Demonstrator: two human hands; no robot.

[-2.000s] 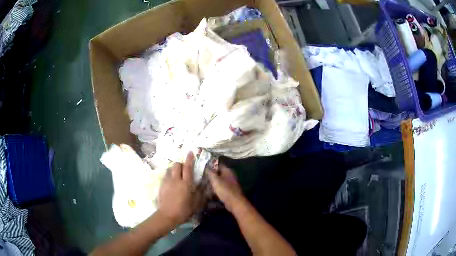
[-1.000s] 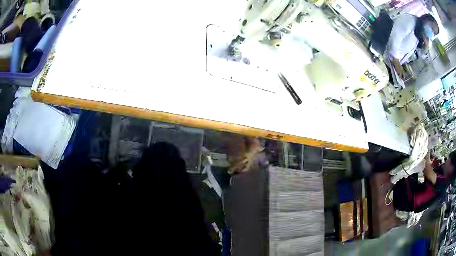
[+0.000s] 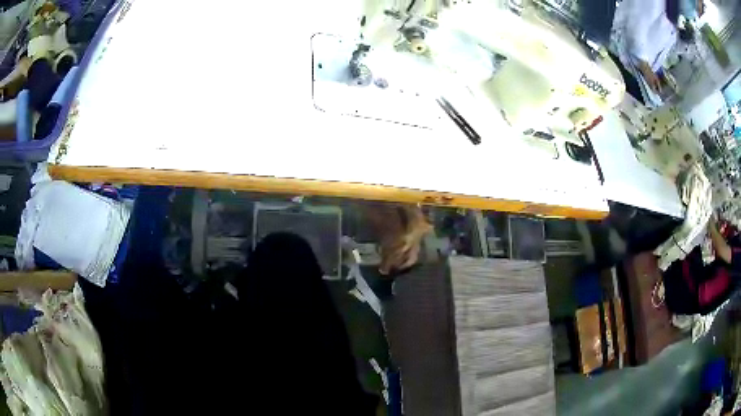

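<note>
Neither of my hands can be made out. The off-white brother sewing machine (image 3: 561, 77) lies across the upper right of the white, wood-edged table (image 3: 211, 106). Its small metal needle area (image 3: 360, 67) sits over the bed plate, with no cloth visible under it. A dark, narrow tool (image 3: 459, 120), seemingly thread snips, lies flat right of the needle area. Cream garment pieces (image 3: 53, 357) lie in a carton (image 3: 36, 281) at the lower left. A blurred brownish shape (image 3: 402, 236) hangs below the table edge; I cannot tell what it is.
A purple basket (image 3: 77, 93) of thread cones is at the upper left. Folded white cloth (image 3: 77, 227) lies below it. A grey striped padded block (image 3: 502, 337) stands under the table edge. Other people's parts show at the right, including a white sleeve (image 3: 642, 32).
The view has swung from the carton to the machine table. Both hands, earlier on the cream cloth at the carton, have left the picture. Lately the table has shifted slightly up in view.
</note>
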